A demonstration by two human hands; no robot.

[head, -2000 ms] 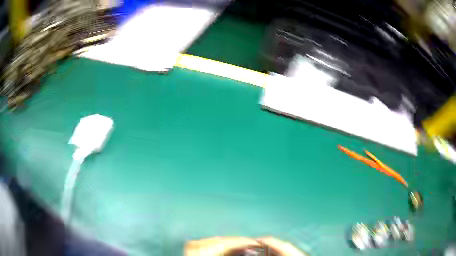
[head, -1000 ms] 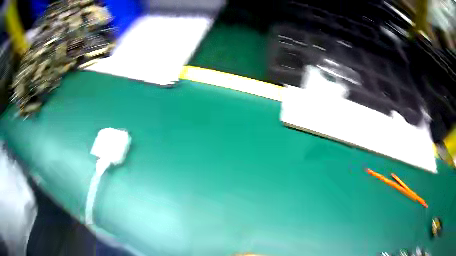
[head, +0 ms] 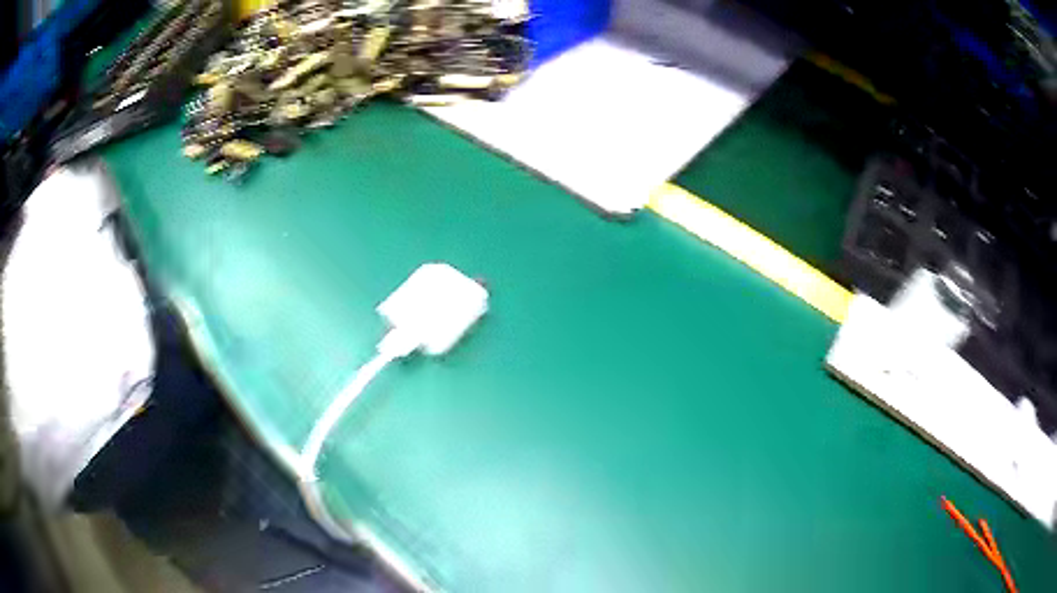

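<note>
Neither of my hands is in the picture. Nearest in front of me, a white power adapter (head: 436, 307) lies on the green mat (head: 556, 429). Its white cord (head: 342, 408) runs down to the bench's curved edge. Two slim orange sticks (head: 981, 542) lie close together on the mat at the lower right, cut off by the picture's bottom edge.
A heap of gold-brown and black parts (head: 313, 75) lies back left. A white sheet or board (head: 609, 116) is beside a blue bin (head: 568, 26). Yellow tape (head: 753, 251) leads to a white board (head: 950, 405) before a black tray (head: 927, 226). A pale sleeve (head: 79, 324) shows left.
The view has swung left, so the adapter, heap and boards sit further right in the picture. The hand portion at the bottom and the small parts at the lower right have left the view.
</note>
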